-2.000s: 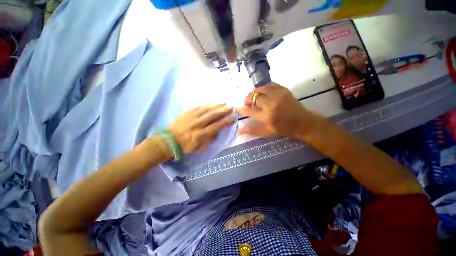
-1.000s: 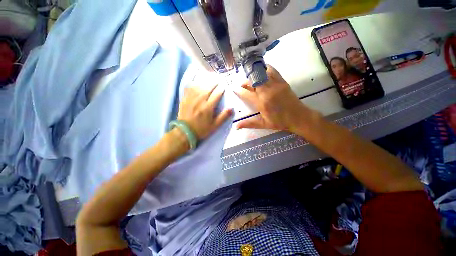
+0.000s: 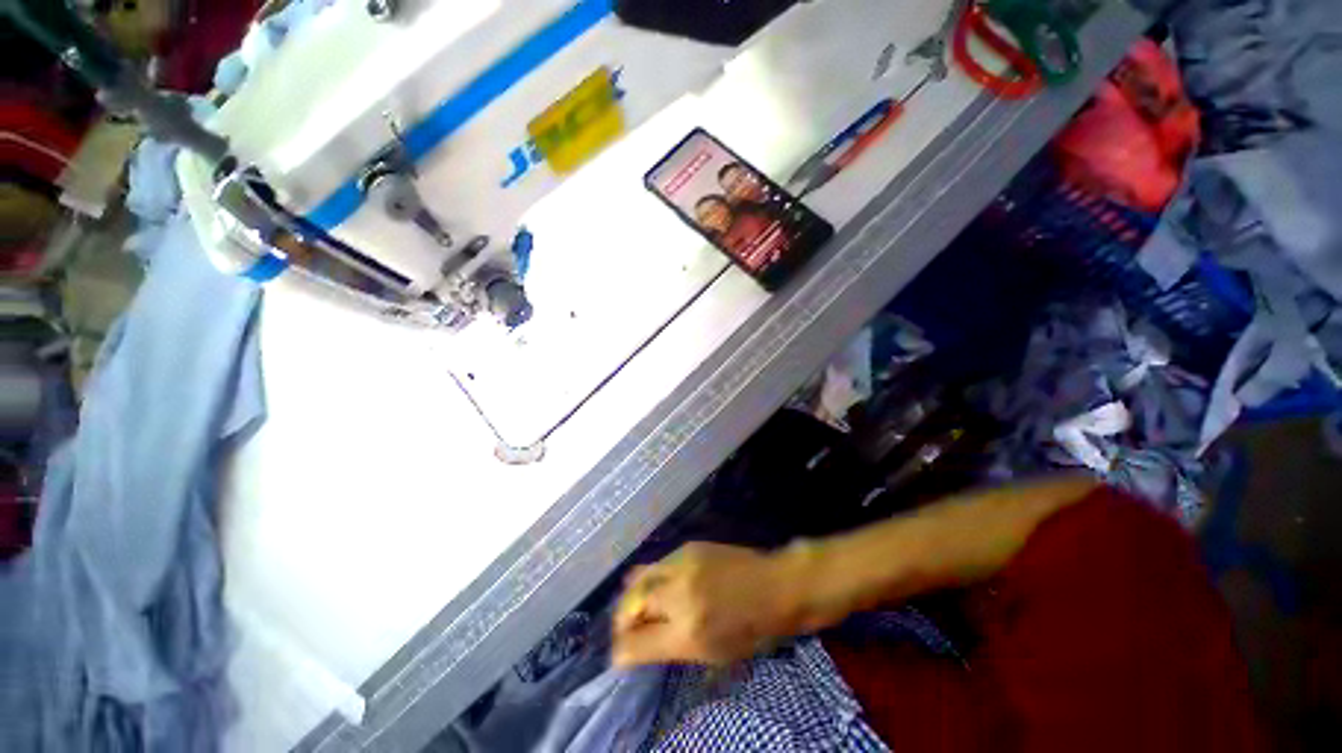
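Observation:
My right hand (image 3: 689, 603) is over my lap, below the table's front edge, with its fingers curled. Light blue cloth (image 3: 589, 714) lies just under it; I cannot tell whether the fingers grip it. My left hand is out of the picture. The white sewing machine head (image 3: 486, 103) has a blue stripe and a yellow sticker. The presser foot area (image 3: 456, 305) has no cloth under it. Light blue garment pieces (image 3: 147, 441) hang over the left of the table, and a pale piece (image 3: 280, 684) lies at its lower left corner.
A smartphone (image 3: 739, 209) with a lit screen lies right of the needle. An orange and blue slim tool (image 3: 854, 144) and red-handled scissors (image 3: 996, 52) lie farther right. A blue basket (image 3: 1177, 287) with a red bundle (image 3: 1130, 133) and cloth scraps (image 3: 1096, 427) stand beyond the ruled front edge (image 3: 648, 449).
The view has swung to the right. My right hand has moved from beside the needle down to my lap. My left hand has left the picture. The cloth is gone from under the needle.

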